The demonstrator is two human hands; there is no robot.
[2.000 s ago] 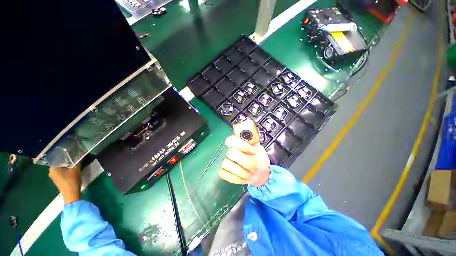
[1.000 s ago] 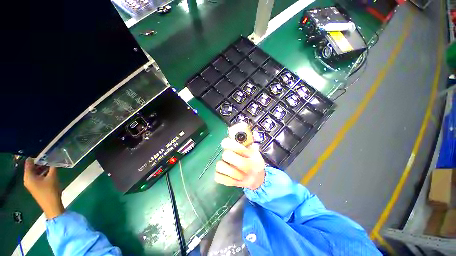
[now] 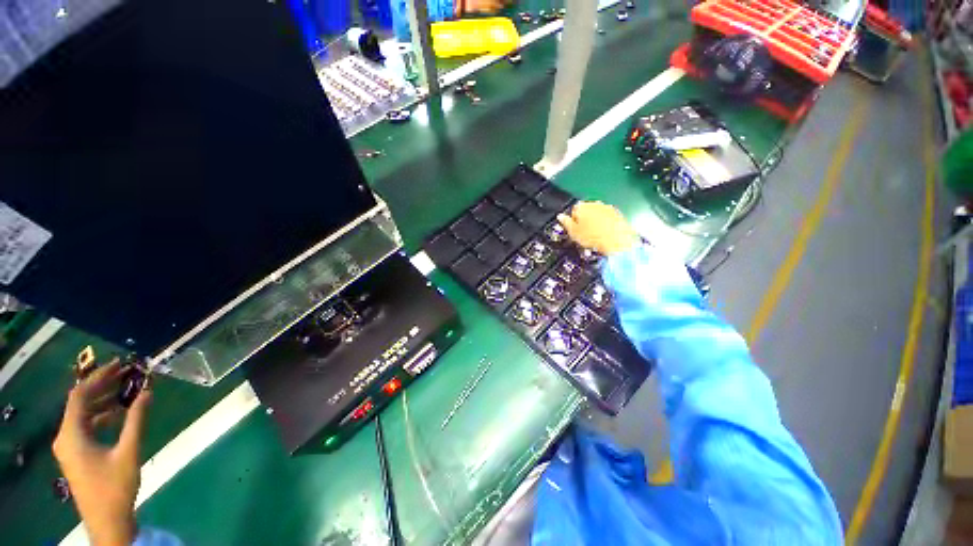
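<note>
The black test fixture [image 3: 357, 363] sits on the green mat, with a dark socket [image 3: 341, 320] on top. A clear cover [image 3: 288, 293] hangs from the large black housing [image 3: 192, 160] above it. My left hand [image 3: 98, 453] is at the cover's lower left corner, thumb and finger around a small dark piece [image 3: 132, 385]; whether they grip it is unclear. My right hand [image 3: 600, 228] is over the black blister tray [image 3: 480, 229], fingertips down at a pocket in its upper part; whether they hold a module is hidden. Modules [image 3: 562, 341] fill several pockets.
Tweezers [image 3: 465, 392] lie between fixture and tray. A black cable [image 3: 385, 480] runs from the fixture's front. A metal post [image 3: 569, 85] stands behind the tray. A black device [image 3: 694, 155] and red crate [image 3: 774, 37] are far right. A white parts tray [image 3: 368, 91] is at the back.
The view has shifted, showing more of the back. My right hand has moved from in front of me, where it held a module, to the tray. My left hand stays near the cover's corner.
</note>
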